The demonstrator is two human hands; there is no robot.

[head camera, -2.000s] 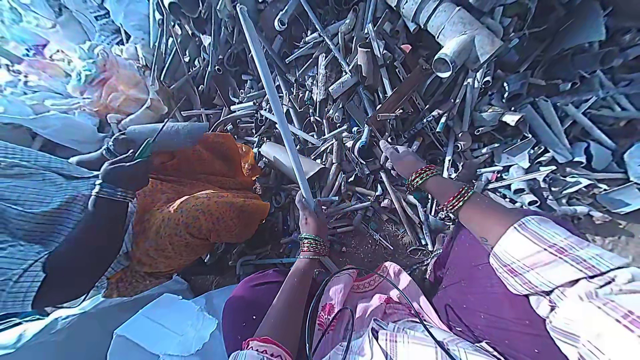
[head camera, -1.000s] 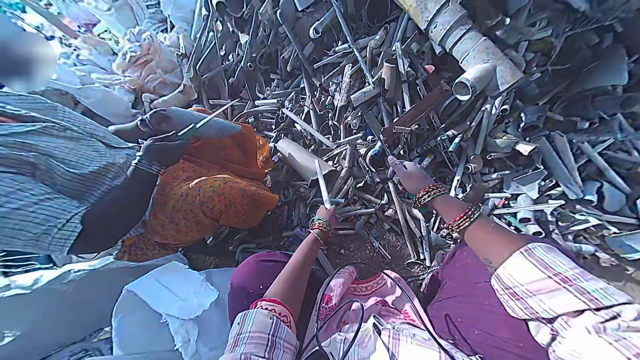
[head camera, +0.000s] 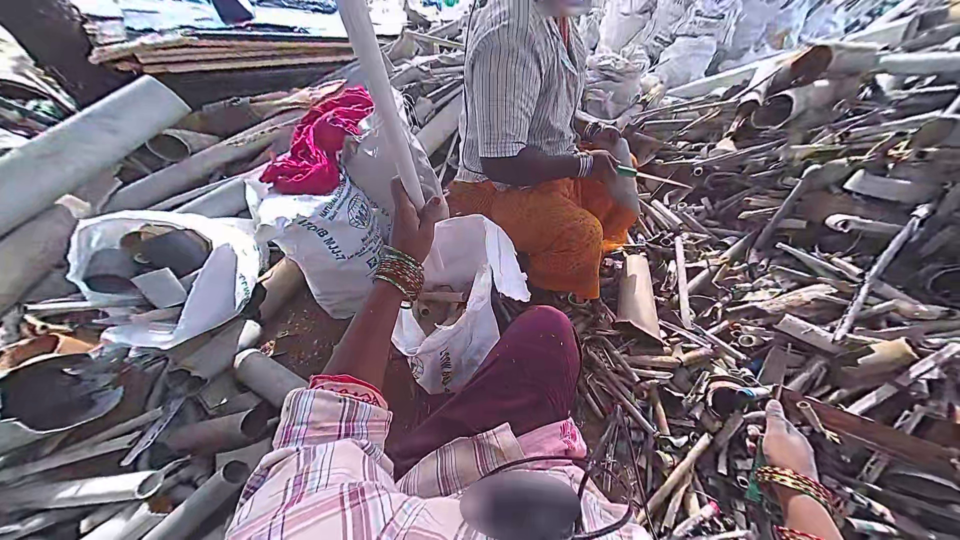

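My left hand (head camera: 416, 229), with bangles at the wrist, is closed around the lower end of a long pale plastic pipe (head camera: 379, 90) that rises past the top edge. Just below it stands an open white woven sack (head camera: 457, 345) with some pieces inside. My right hand (head camera: 784, 442) is low at the right, over the heap of pipe scraps (head camera: 705, 360). Something green shows against its palm, perhaps a handle; what it holds is not clear. A brown flat strip (head camera: 862, 427) lies beside its fingers.
A co-worker (head camera: 517, 97) sits ahead, holding a green-handled pointed tool (head camera: 652, 177) and a pipe piece. At left are a sack of pipe pieces (head camera: 247, 277), a white sack with a pink cloth (head camera: 322, 142) on top, and large pipes (head camera: 90, 150).
The view has swung left, bringing in the sacks. My left hand has moved out to the left, over the open sack, with the pipe. My right hand remains at the scrap heap.
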